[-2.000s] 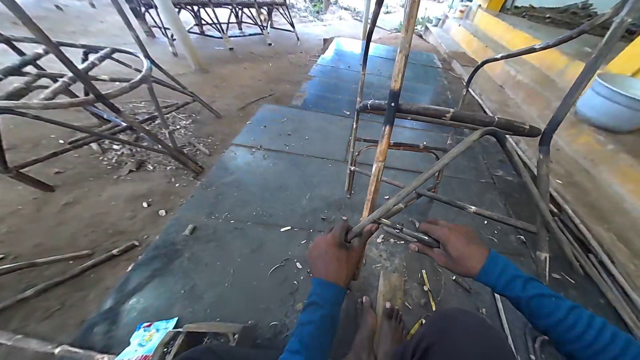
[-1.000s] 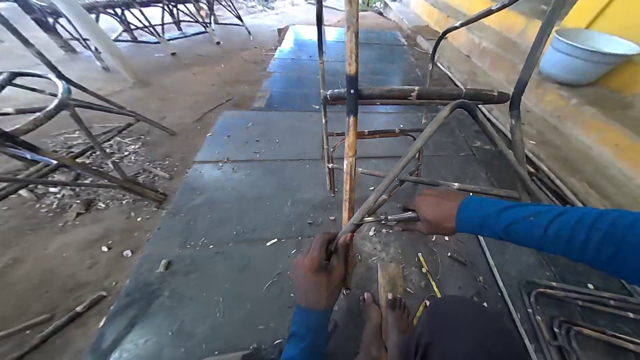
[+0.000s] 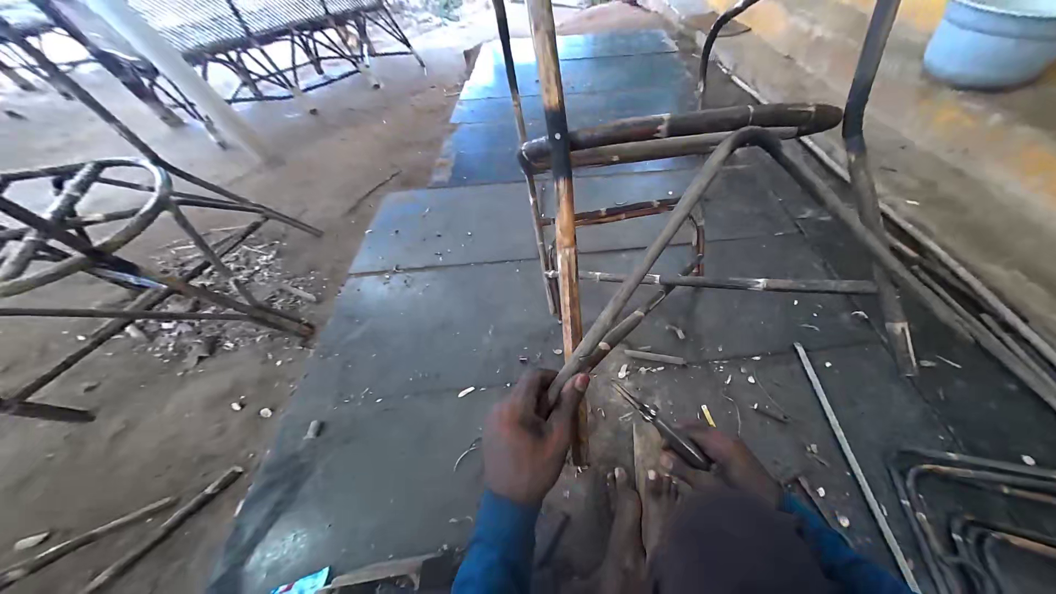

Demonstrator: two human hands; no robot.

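A cane chair frame with bent, scorched poles stands on the dark slabs in front of me. My left hand grips the lower end of a bent cane pole, close beside the frame's upright leg. In my right hand, low near my knee, is a hand tool with dark handles and a narrow metal end, perhaps pliers or pincers. Its tip points up and left toward the pole's end and stands apart from it. My knee partly hides the right hand.
More cane frames stand on the earth at left, above shavings. Loose sticks lie lower left. Long poles run along the step at right, near a pale tub. Bent cane pieces and a thin strip lie lower right.
My right hand has drawn the tool back from the pole's end and down toward my knee. My left hand keeps its grip on the pole. The view has shifted.
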